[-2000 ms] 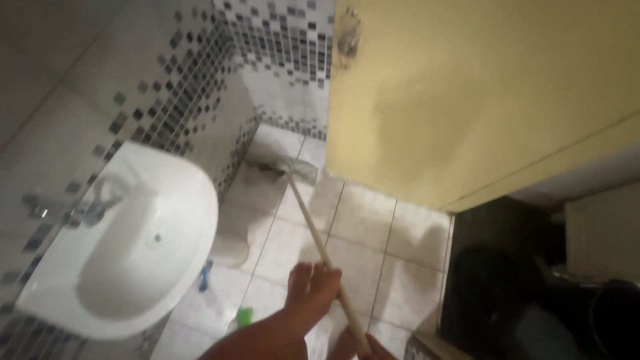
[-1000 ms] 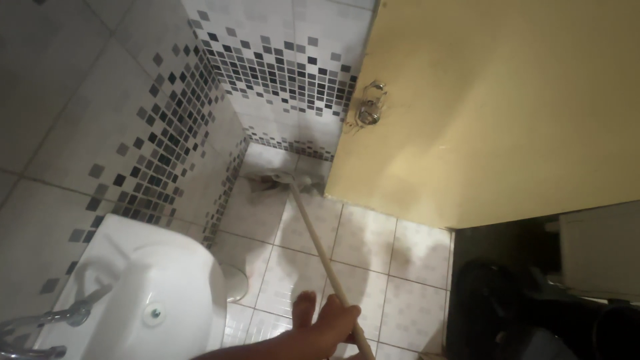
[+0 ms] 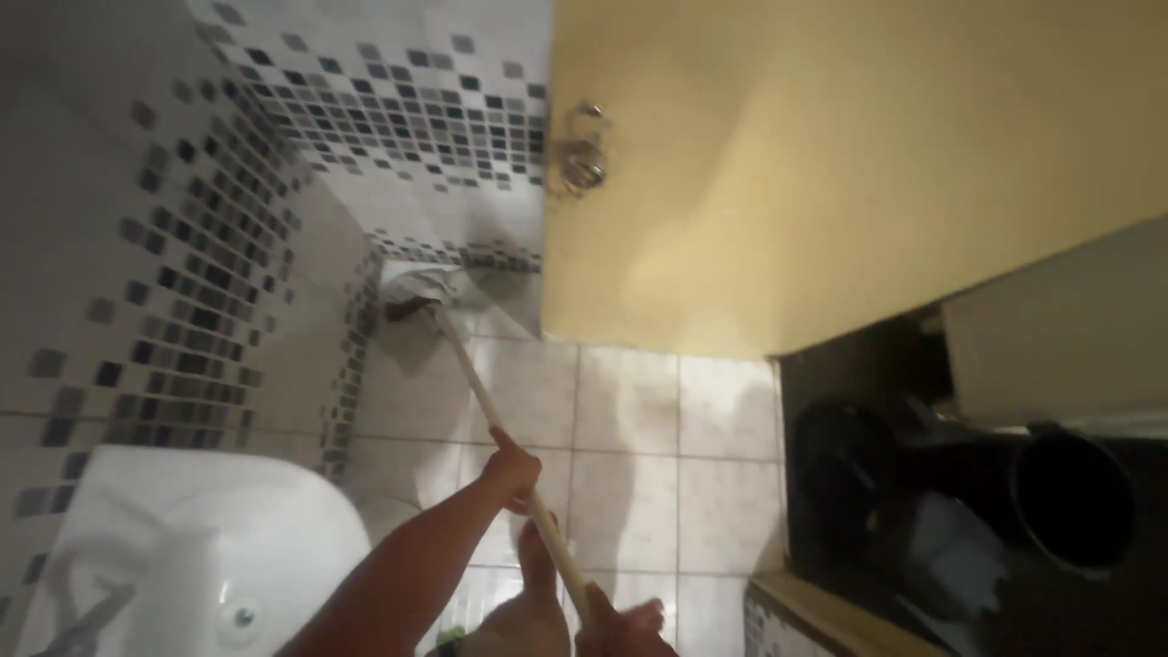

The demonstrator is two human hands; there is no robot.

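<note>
Both of my hands are on a long, light wooden pole [image 3: 470, 370]. My left hand [image 3: 513, 470] grips it around the middle, with the fingers wrapped about it. Lower down, near the bottom edge of the view, my right hand [image 3: 620, 625] is closed on the pole's near part. At the far end, a greyish cloth [image 3: 424, 285] with a dark reddish-brown part lies on the tiled floor, in the corner by the mosaic wall. Whether the pole ends in a squeegee or another head cannot be told.
A white washbasin [image 3: 274, 511] with a tap stands at the lower left. A yellow door [image 3: 821, 182] with a round metal knob [image 3: 582, 166] fills the upper right. Beyond the doorway on the right are a dark bucket [image 3: 1072, 497] and other dark things. My bare foot [image 3: 538, 547] is on the floor.
The cloth end of the pole has moved left, further into the corner. My right hand, barely in view a second ago, now shows on the pole. The view has shifted.
</note>
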